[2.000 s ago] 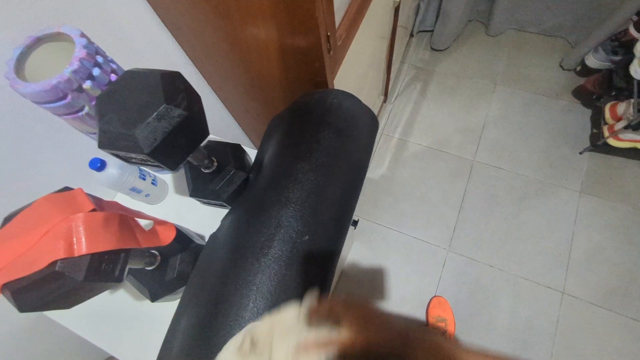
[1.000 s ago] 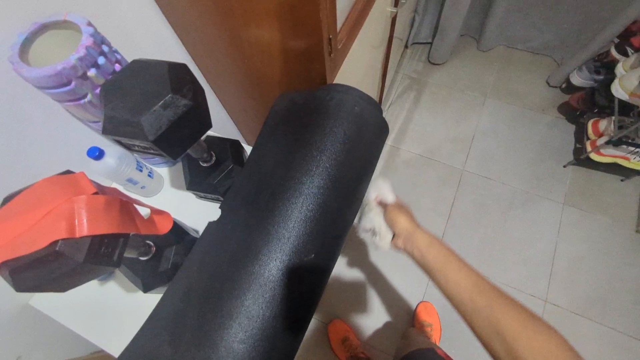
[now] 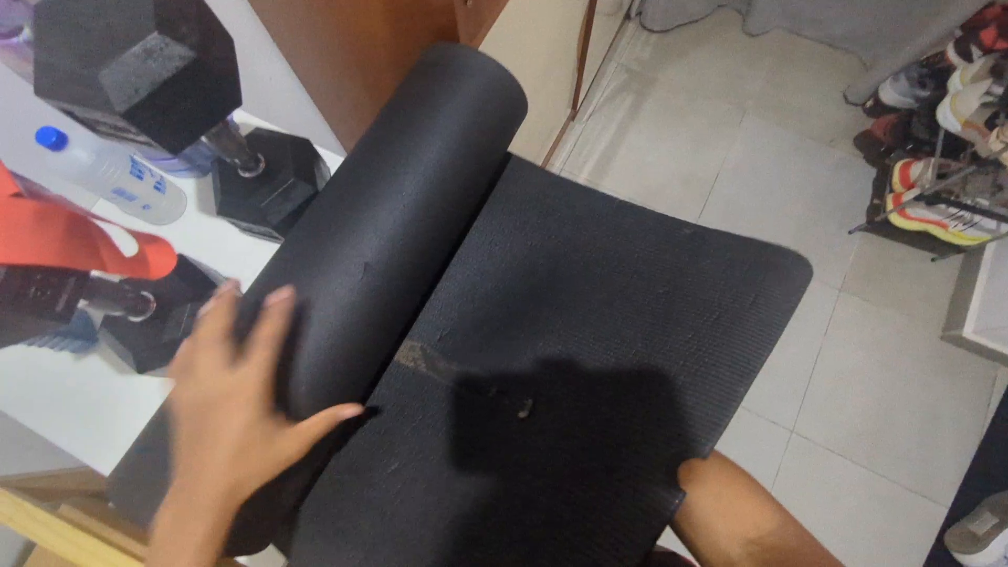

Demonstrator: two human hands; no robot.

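A black exercise mat point(image 3: 394, 205) lies partly rolled on a white surface, its loose end point(image 3: 614, 276) spread to the right over the tiled floor. My left hand point(image 3: 236, 394) rests on the roll with fingers spread and the thumb toward the seam. At the mat's right edge is my right hand point(image 3: 693, 480), its fingers mostly hidden by the mat; whether it still has the white cloth cannot be seen. A small pale mark shows on the loose part.
Left of the roll stand black hex dumbbells point(image 3: 134, 71), a red band point(image 3: 79, 232) and a plastic bottle with a blue cap point(image 3: 118, 177). A wooden cabinet point(image 3: 346, 47) is behind. Several shoes fill a rack point(image 3: 937, 173) at the right.
The mat's end, rolled up before, now lies unrolled to the right. My left hand has come into view on the roll. My right hand, earlier holding a white cloth, is now at the mat's edge.
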